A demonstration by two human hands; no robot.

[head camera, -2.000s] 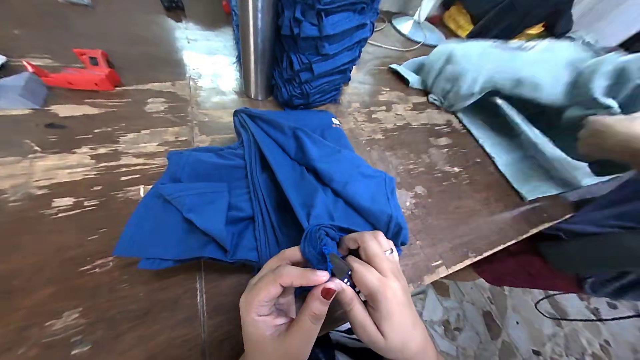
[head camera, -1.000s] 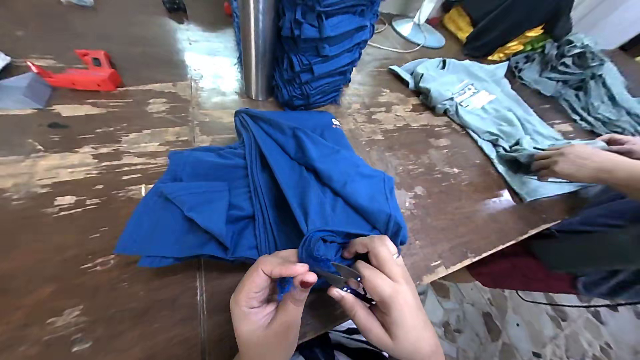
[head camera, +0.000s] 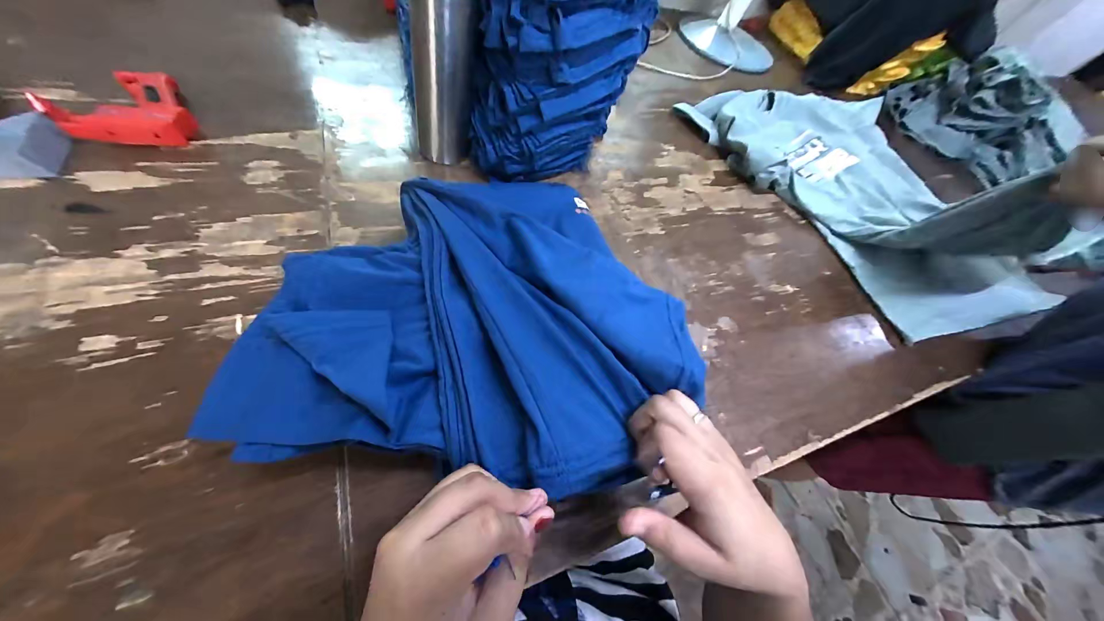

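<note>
A blue knit garment (head camera: 535, 328) lies bunched on the worn wooden table, its lower edge close to the table's front edge. My left hand (head camera: 470, 539) is just below that edge, thumb and fingertips pinched together; a bit of blue shows under the fingers, but what it is cannot be told. My right hand (head camera: 707, 492) lies at the garment's lower right corner, fingers curled and thumb apart. A small dark metal part shows under its fingers, mostly hidden, where small thread snips were seen before.
A metal post (head camera: 442, 82) and a tall stack of folded blue fabric (head camera: 552, 86) stand behind the garment. A red tape dispenser (head camera: 129, 112) is at the far left. At right, a person's hand (head camera: 1082, 177) lifts part of a pale green shirt (head camera: 862, 181).
My hands have moved apart from the rolled blue edge, which now lies flatter. The snips, plain between my hands before, are now mostly hidden at my right hand. The other person's hand has lifted the green fabric.
</note>
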